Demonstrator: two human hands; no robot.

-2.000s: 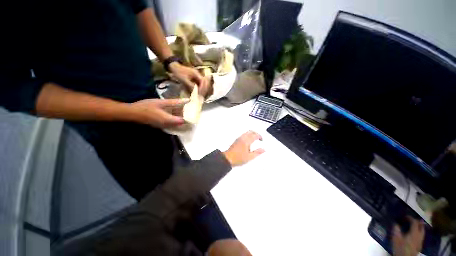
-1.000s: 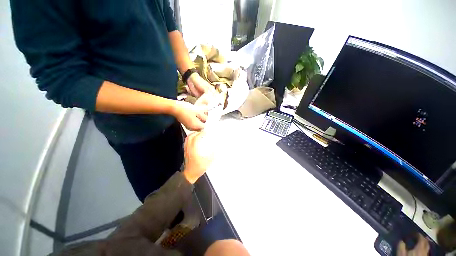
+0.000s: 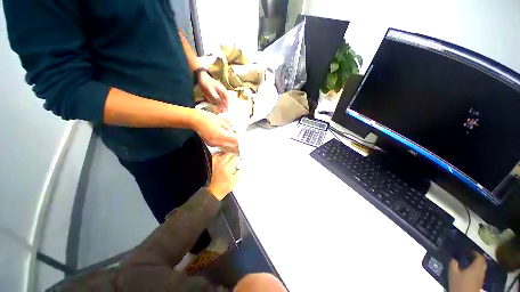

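Note:
A crumpled khaki-tan garment [image 3: 242, 80] with pale parts lies on the far left of the white desk. My left hand [image 3: 223, 175] is at the desk's left edge, its fingers bent beside the other person's hand at the pale, washed-out cloth edge; whether it pinches cloth cannot be told. My right hand [image 3: 468, 274] is at the lower right, over a dark mouse [image 3: 465, 259] on a dark mouse pad [image 3: 438, 263], partly hiding it. The other person's two hands [image 3: 215, 130] are at the garment's near edge.
A person in a dark teal top [image 3: 131, 68] stands at the left. A keyboard [image 3: 382, 191] lies below the monitor [image 3: 439, 108]. A calculator [image 3: 311, 132], a plant [image 3: 342, 68] and a clear plastic bag [image 3: 291, 57] are at the back.
My left hand has moved from the desk by the calculator to the left edge, beside the other person's hands. The raised pale cloth piece is now lower. My right hand stays at the mouse.

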